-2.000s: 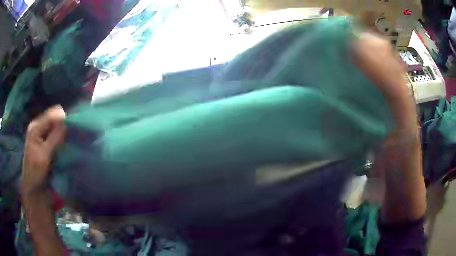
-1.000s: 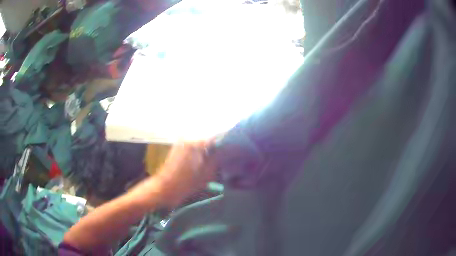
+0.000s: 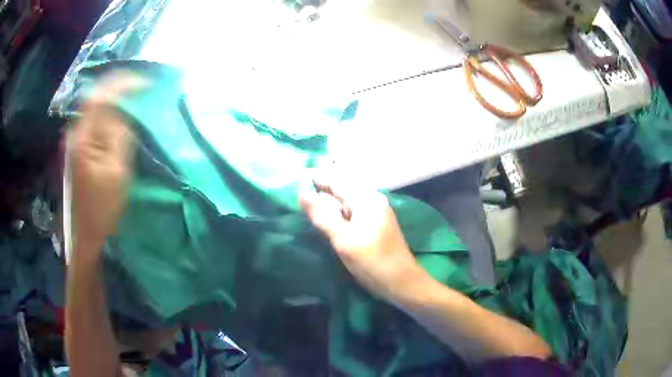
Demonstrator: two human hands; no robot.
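A green garment piece [image 3: 166, 250] is spread over the table's front edge and hangs down towards my lap; its upper part looks nearly white under the lamp. My left hand [image 3: 103, 147], blurred, is at the cloth's upper left corner and holds it. My right hand [image 3: 357, 221] grips the cloth at the middle of the view, just over the table edge, with the fingers curled. The fingertips of both hands are hard to make out.
Scissors [image 3: 508, 85] with orange-brown handles lie on the white table [image 3: 420, 118] at the right, near a printed ruler scale. A small control box [image 3: 608, 59] is at the right end. A clear plastic bag [image 3: 107, 44] is at the upper left. Green cloth [image 3: 575, 309] is heaped below right.
The garment, earlier raised and covering the right side, now lies lower across the table edge. The scissors have come into view. Both hands now show on the cloth.
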